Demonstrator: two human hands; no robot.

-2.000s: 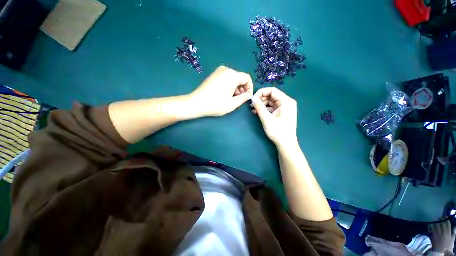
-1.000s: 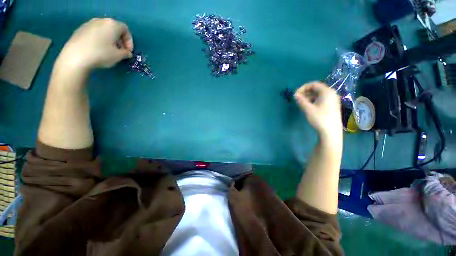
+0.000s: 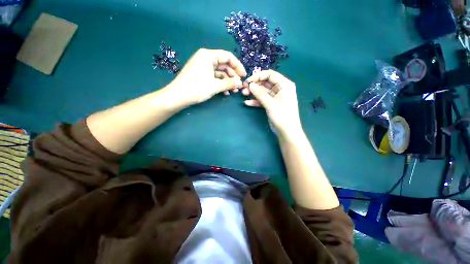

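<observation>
A large loose heap of tiny dark glinting components [image 3: 256, 41] lies on the green mat beyond my hands. A smaller left pile of similar parts [image 3: 166, 59] lies beyond my left forearm. A tiny dark right pile [image 3: 318, 103] lies to the right of my right hand. My left hand [image 3: 208, 77] and my right hand [image 3: 275, 95] meet fingertip to fingertip just below the large heap. A tiny dark piece shows between the pinched fingertips; its shape is too small to tell, and the fingers partly hide it.
A tan cardboard piece [image 3: 47, 43] lies at upper left. At right are a clear plastic bag [image 3: 379, 95], tape rolls [image 3: 399, 135] and black bench equipment [image 3: 423, 121]. A person's pale pink sleeve [image 3: 422, 229] shows at lower right. The green mat [image 3: 201, 135] lies under the piles.
A second ago my hands were apart, the left at the left pile and the right at the right pile. They have come together at the centre. The camera view has also shifted.
</observation>
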